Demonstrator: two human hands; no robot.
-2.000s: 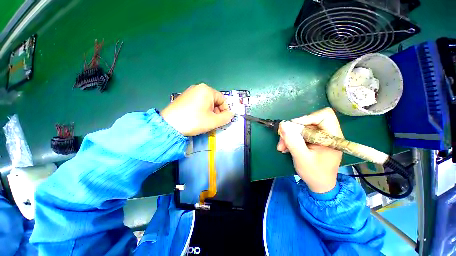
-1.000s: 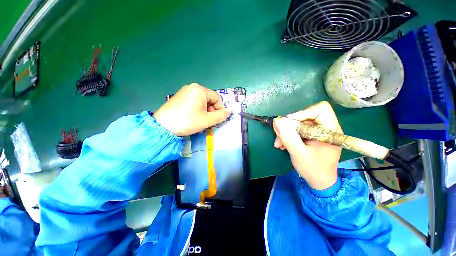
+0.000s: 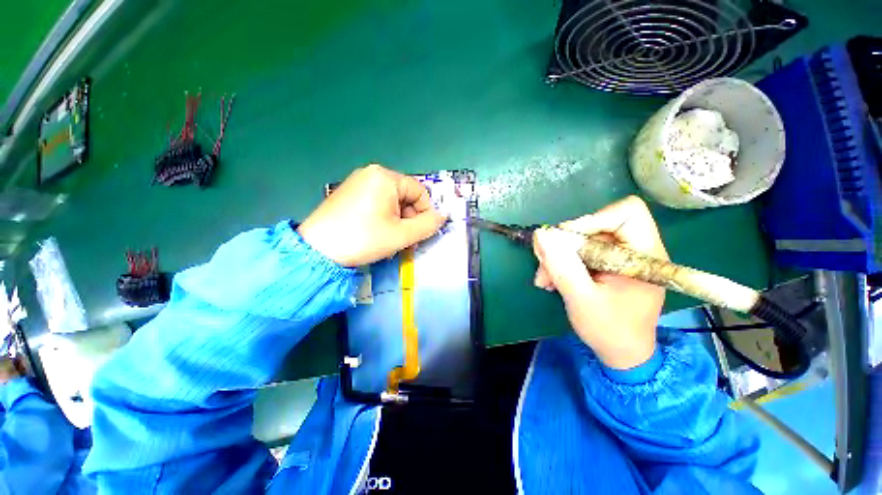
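The tablet assembly [image 3: 440, 319] lies silver back up at the bench's front edge, with an orange flex cable [image 3: 410, 319] running down it. My left hand [image 3: 372, 218] rests over its upper left, thumb and fingertips pinched at the mainboard [image 3: 451, 193]; what they pinch is too small to tell. My right hand [image 3: 609, 280] holds the soldering iron [image 3: 667, 274] by its worn beige handle like a pen. The iron's dark tip points left and reaches the board's right edge near my left fingertips; contact cannot be told.
A white-filled cleaning pot [image 3: 711, 145], fume fan [image 3: 650, 48] and blue ribbed box [image 3: 822, 164] stand right. Wired black parts lie in two clusters [image 3: 184, 164] [image 3: 142, 286] at left, with another tablet unit [image 3: 64, 135], a clear bag [image 3: 58, 290] and white roll [image 3: 87, 363]. Another person's sleeve [image 3: 34, 435] shows lower left.
The view has shifted slightly, moving the bench items in the frame. Both hands keep their grips, and the iron's tip stays at the board's right edge.
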